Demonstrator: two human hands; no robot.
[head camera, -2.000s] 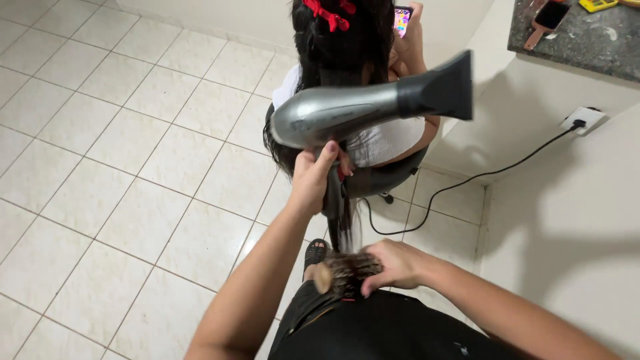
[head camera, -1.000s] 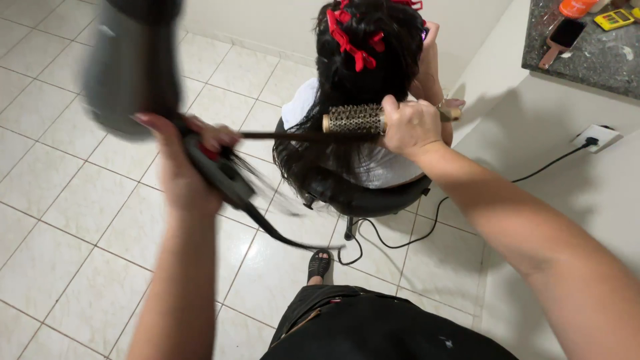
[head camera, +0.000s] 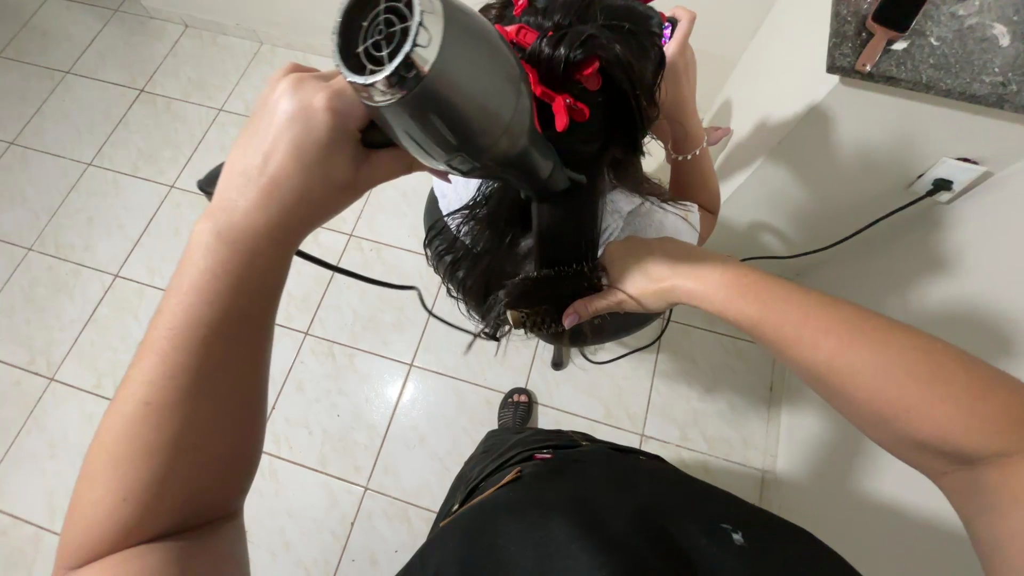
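Observation:
My left hand (head camera: 308, 148) grips the handle of a grey and black hair dryer (head camera: 468, 96). The dryer's nozzle points down at a stretched section of dark hair (head camera: 568, 224) on a seated person. At the lower end of that section, my right hand (head camera: 636, 280) is closed on a round hairbrush (head camera: 548, 300), whose barrel is largely covered by hair; its handle is hidden by the hand. Red hair clips (head camera: 552, 92) hold up more hair on the person's head. A white towel (head camera: 652, 216) lies over the person's shoulders.
The seated person's raised arm (head camera: 680, 104) is at the right of the head. A black cord (head camera: 848, 236) runs to a wall outlet (head camera: 950, 180). A granite counter (head camera: 968, 64) at upper right bears a paddle brush (head camera: 878, 40). My sandalled foot (head camera: 515, 408) is on the tiled floor.
One second ago the dryer was at the upper left and the brush higher, near the clips. Now the dryer's nozzle is at the hair and the brush is lower, wrapped in the strands.

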